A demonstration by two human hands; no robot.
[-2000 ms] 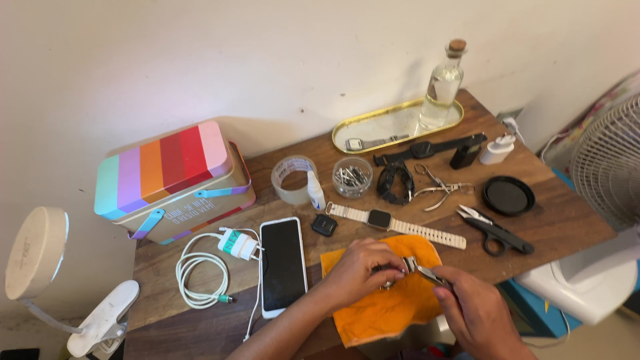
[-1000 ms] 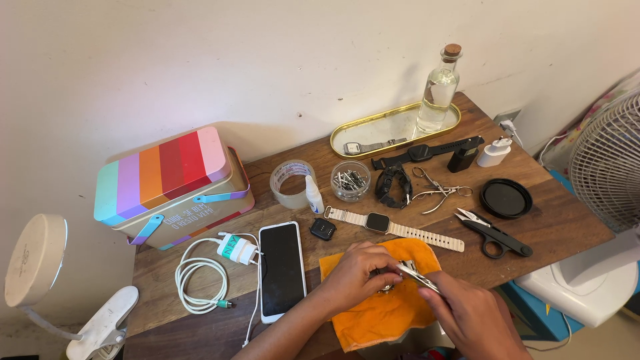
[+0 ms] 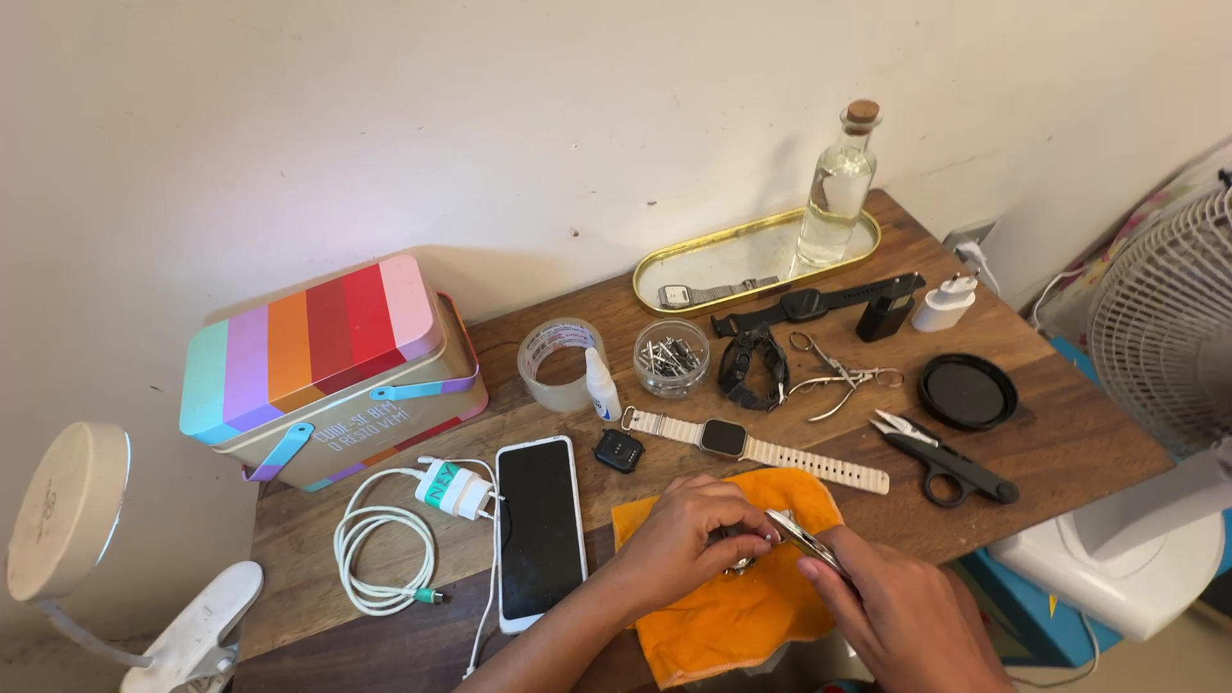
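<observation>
My left hand (image 3: pixel 688 534) is over an orange cloth (image 3: pixel 760 626), its fingertips pinching a small metal piece that they mostly hide. My right hand (image 3: pixel 890 602) grips a slim metal tool (image 3: pixel 808 544), whose tip meets the left fingertips; its exact kind cannot be told. Below the left fingers a small shiny metal object (image 3: pixel 741 566) lies partly hidden on the cloth. Behind the cloth lies a smartwatch with a pale band (image 3: pixel 724 438). A small black device (image 3: pixel 618 449) and a glue-like dropper bottle (image 3: pixel 603 390) are left of it.
Around the hands are a white-framed phone (image 3: pixel 542 529), a tape roll (image 3: pixel 561 361), a jar of metal pins (image 3: pixel 672 358), a black watch (image 3: pixel 754 371), metal nippers (image 3: pixel 842 377) and black-handled snips (image 3: pixel 948 462). A corked glass bottle (image 3: pixel 835 207) stands on a gold-rimmed tray (image 3: pixel 712 236).
The metal tool has changed its angle between my hands. Both hands stay over the orange cloth.
</observation>
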